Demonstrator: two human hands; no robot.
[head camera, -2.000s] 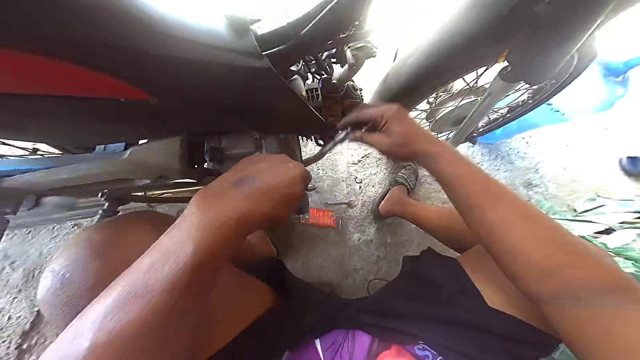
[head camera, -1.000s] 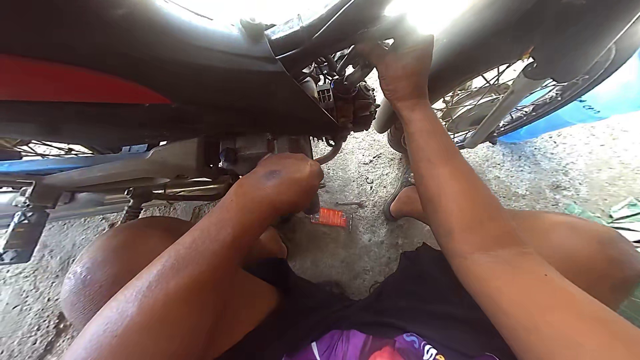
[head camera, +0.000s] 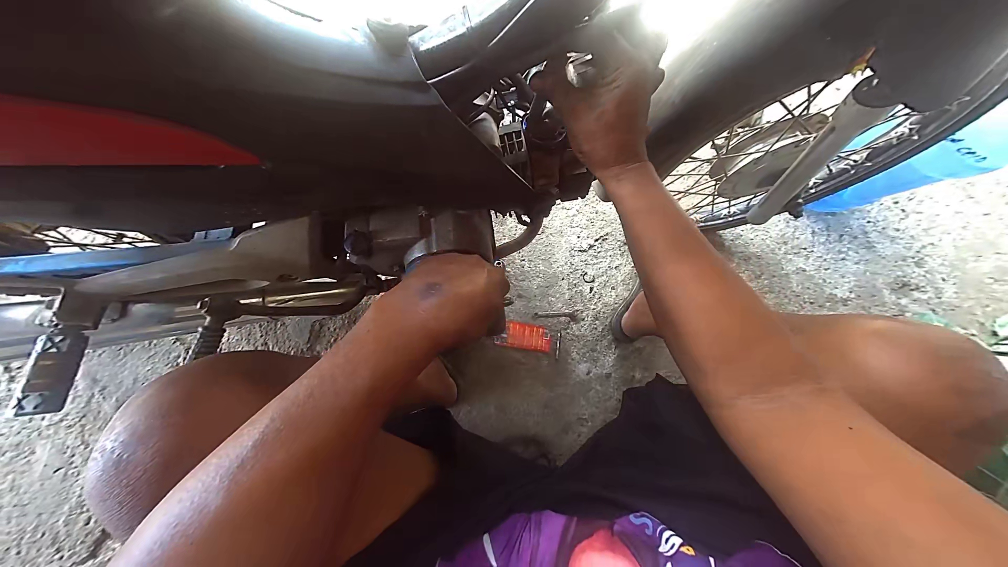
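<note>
My left hand (head camera: 453, 299) is curled against the side of the motorcycle's engine (head camera: 386, 240), back of the hand up; what its fingers hold, if anything, is hidden. Higher up, my right hand (head camera: 610, 102) reaches in beside the frame, next to the exposed wiring and connector (head camera: 512, 138) behind the dark plastic fairing (head camera: 331, 110). Something small and metallic shows by its fingers, but I cannot tell whether it is held. A curved pipe (head camera: 524, 236) comes out between the two hands.
An orange-red packet (head camera: 526, 336) and a thin metal tool (head camera: 556, 315) lie on the rough concrete below the engine. The spoked front wheel (head camera: 756, 157) stands at the right, with a blue sheet (head camera: 913, 169) behind it. A rubber footpeg (head camera: 53, 370) juts out at the left.
My right hand has moved up from beside the curved pipe to the area beside the frame. A thin metal tool seen in it two seconds ago no longer shows there. My left hand stays at the engine.
</note>
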